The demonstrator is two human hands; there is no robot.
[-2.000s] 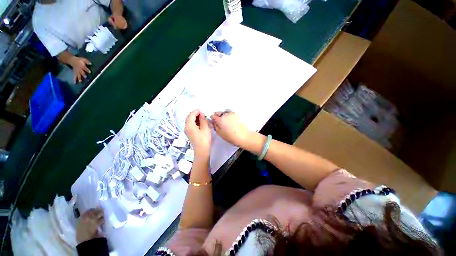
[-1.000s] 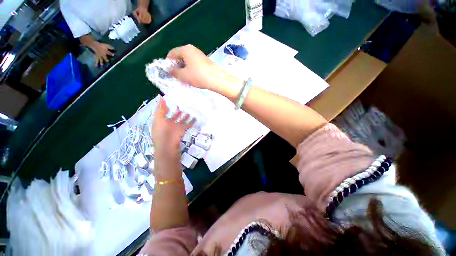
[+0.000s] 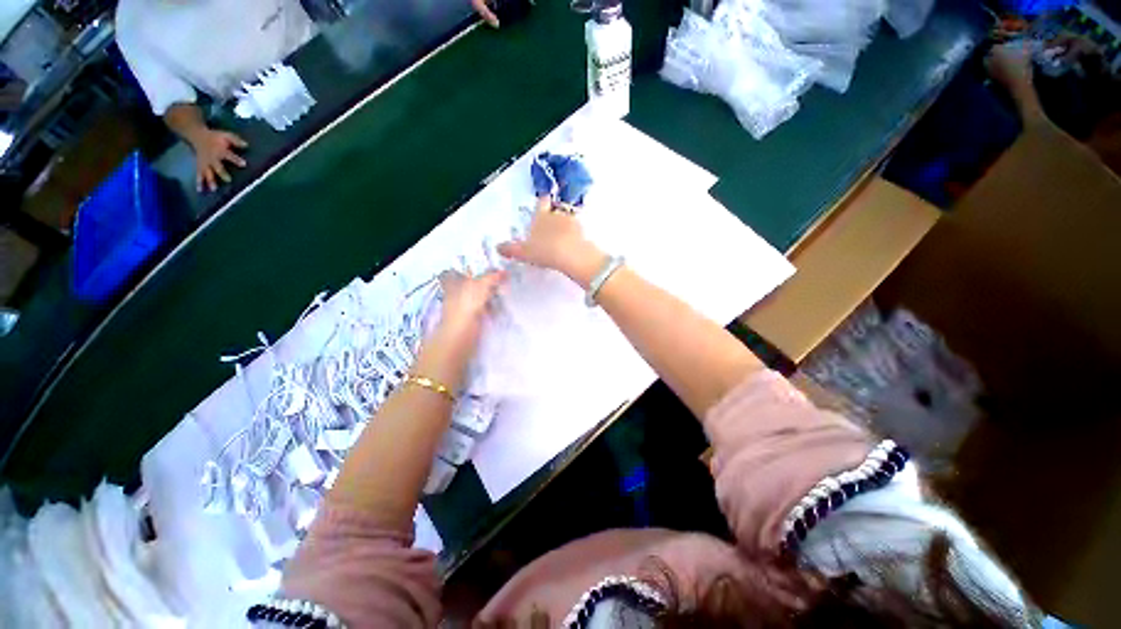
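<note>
Unbagged white cables [image 3: 350, 381] with small white block ends lie piled on the left part of the white paper sheets [image 3: 688, 264]. My left hand [image 3: 467, 301] is low over the sheets at the pile's right edge. My right hand [image 3: 556, 243] is just beyond and right of it, thumb and fingers spread, fingertips by the blue cloth bundle [image 3: 562, 179]. Something pale and translucent lies around my fingertips; white on white, I cannot tell its outline or whether either hand grips it.
An open carton [image 3: 861, 264] with bagged units [image 3: 904, 369] is at right. A bottle [image 3: 609, 62] stands beyond the sheets, near clear bagged units [image 3: 744, 62]. Frosty plastic bags [image 3: 74, 553] are at lower left. A blue tray [image 3: 119, 227] and another person's hand [image 3: 218, 154] are across the bench.
My hands have come down from the raised, shiny bagged unit, which no longer shows clearly. My right hand has moved right, towards the blue bundle. The view has shifted slightly.
</note>
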